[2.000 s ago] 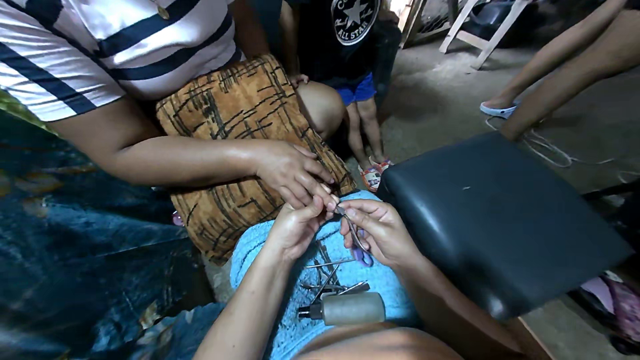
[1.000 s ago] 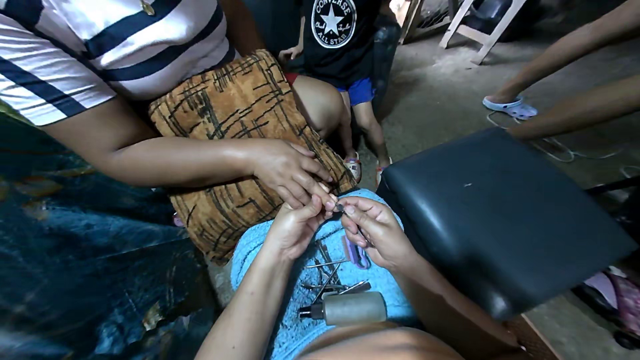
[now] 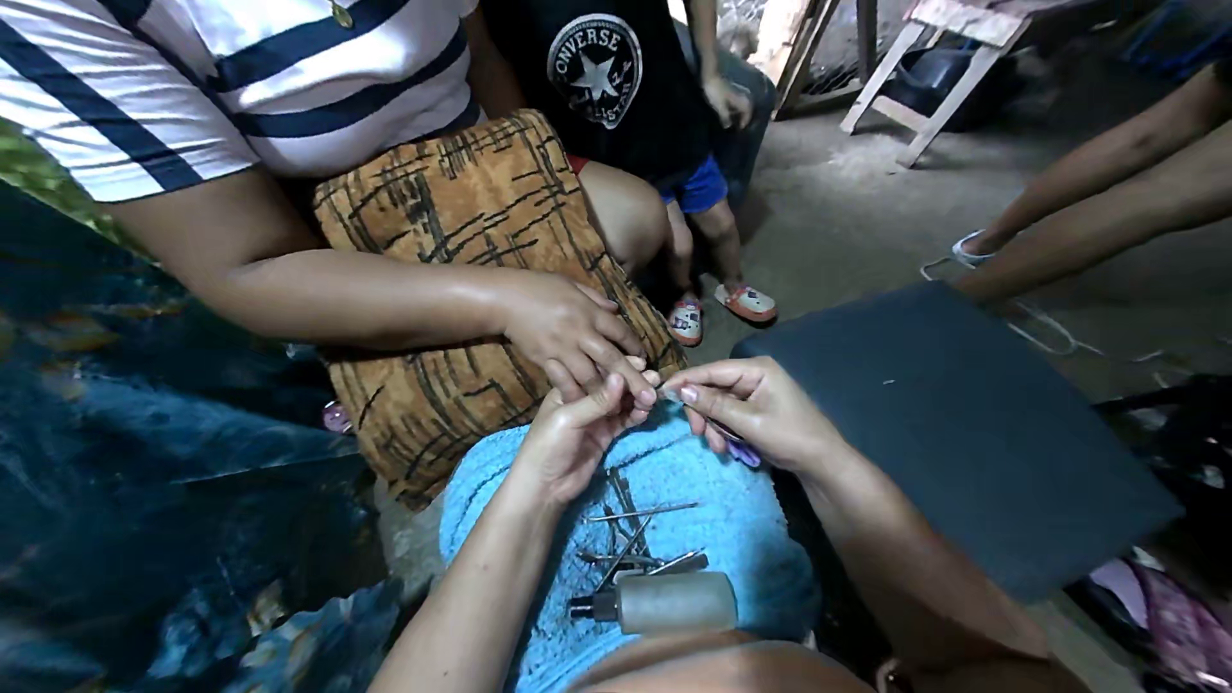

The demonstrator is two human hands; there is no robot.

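My left hand (image 3: pixel 577 433) holds a fingertip of another person's hand (image 3: pixel 577 332), which rests over a brown patterned cushion (image 3: pixel 443 231). Close to that fingertip, my right hand (image 3: pixel 756 409) pinches a slim metal tool, mostly hidden by my fingers; its kind is unclear. A purple item (image 3: pixel 743 452) shows just below my right hand. On the blue towel (image 3: pixel 770 549) over my lap lie several thin metal tools (image 3: pixel 640 513), a metal nail clipper or similar tool (image 3: pixel 679 563), and a frosted bottle with a black cap (image 3: pixel 677 603).
A black padded seat (image 3: pixel 962 433) stands at my right. A child in a black shirt (image 3: pixel 602 87) stands beyond the cushion. Another person's bare legs (image 3: pixel 1107 192) reach in at right, near a white cord (image 3: pixel 1054 327). A wooden stool (image 3: pixel 924 87) stands behind; dark blue sheeting (image 3: pixel 173 462) hangs at left.
The child's arm and feet have shifted. The legs at right have moved, and the shoe there shows less. My hands remain at the other person's fingertip, with the right hand's fingers slightly changed.
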